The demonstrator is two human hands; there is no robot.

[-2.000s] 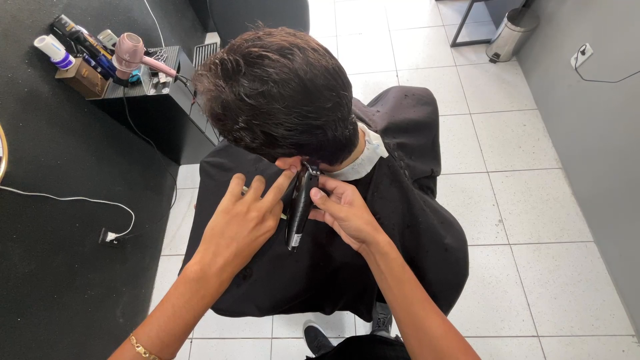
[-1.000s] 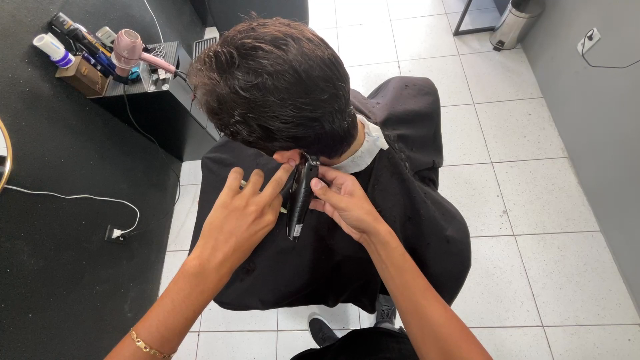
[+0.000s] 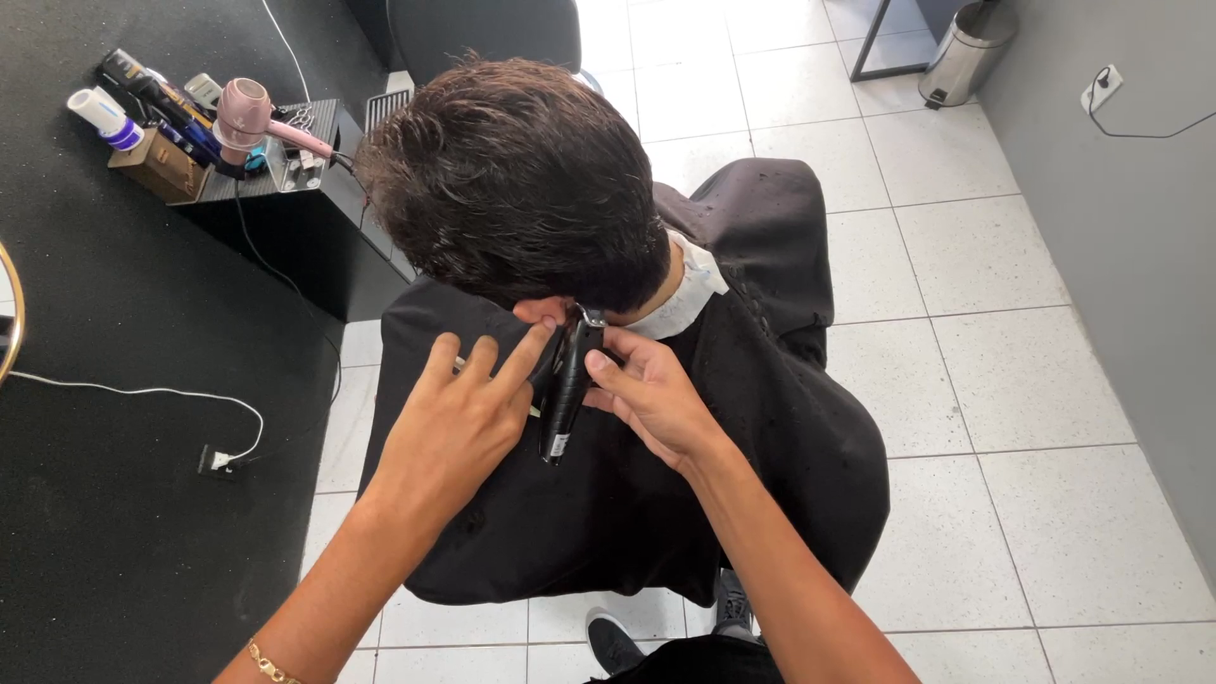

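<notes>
A seated person's dark-haired head (image 3: 518,180) is seen from above and behind, with a white neck strip (image 3: 689,299) round the neck and a black cape (image 3: 608,513) over the body. My right hand (image 3: 655,389) holds a black hair clipper (image 3: 567,389), its metal blade at the hairline just behind the ear (image 3: 541,310). The tip of my left index finger touches the lower ear. Parts of a thin pale object (image 3: 460,363) show between the fingers of my left hand (image 3: 465,418) and beside its palm; most of it is hidden.
At the left, a pink hair dryer (image 3: 243,114) and a wooden holder (image 3: 160,167) with bottles stand on a black cabinet (image 3: 328,228). Cords run along the dark surface. A metal bin (image 3: 969,52) stands by the grey wall (image 3: 1121,237).
</notes>
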